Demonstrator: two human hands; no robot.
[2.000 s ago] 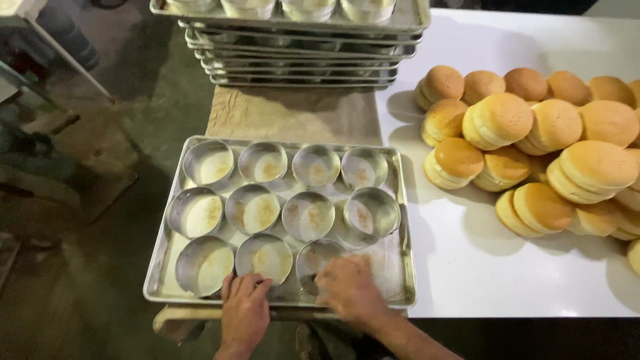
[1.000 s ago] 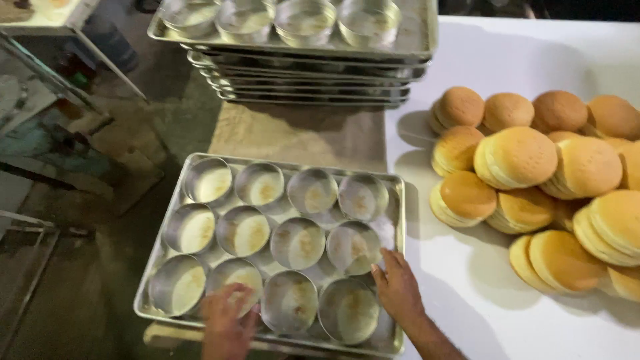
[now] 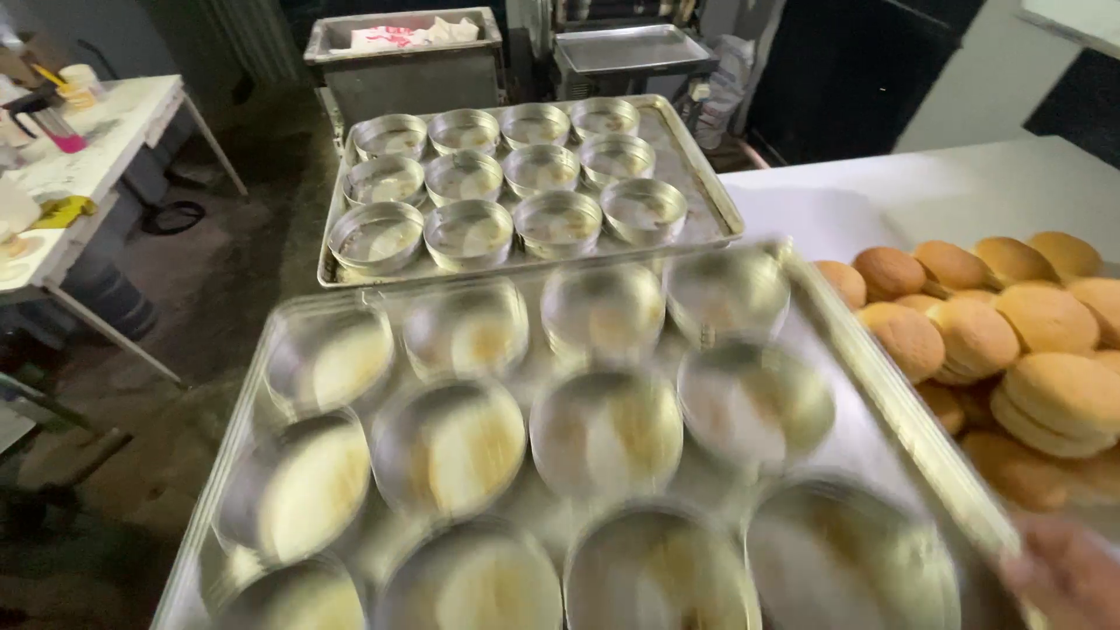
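Observation:
A metal baking tray [image 3: 884, 385] with rows of round metal baking rings or pans [image 3: 604, 429] fills the near view, blurred and apparently raised. My right hand [image 3: 1072, 569] grips its right rim at the lower right corner of the view; most of that hand is cut off. My left hand is out of the frame. Just beyond, another metal tray [image 3: 700, 175] holds similar round pans [image 3: 381, 236]; the near tray's far edge overlaps its front edge in the view.
Golden round buns [image 3: 971, 337] lie heaped on the white table [image 3: 910, 175] at the right. Behind stand a metal bin [image 3: 402, 79] holding a white and red bag and a flat tray on a stand [image 3: 634, 48]. A cluttered white table [image 3: 114, 131] is at the far left.
The near tray, lower on the work surface before, is now lifted and close to the far tray. My right hand has taken its right rim; my left hand has left the view. The view has tilted up.

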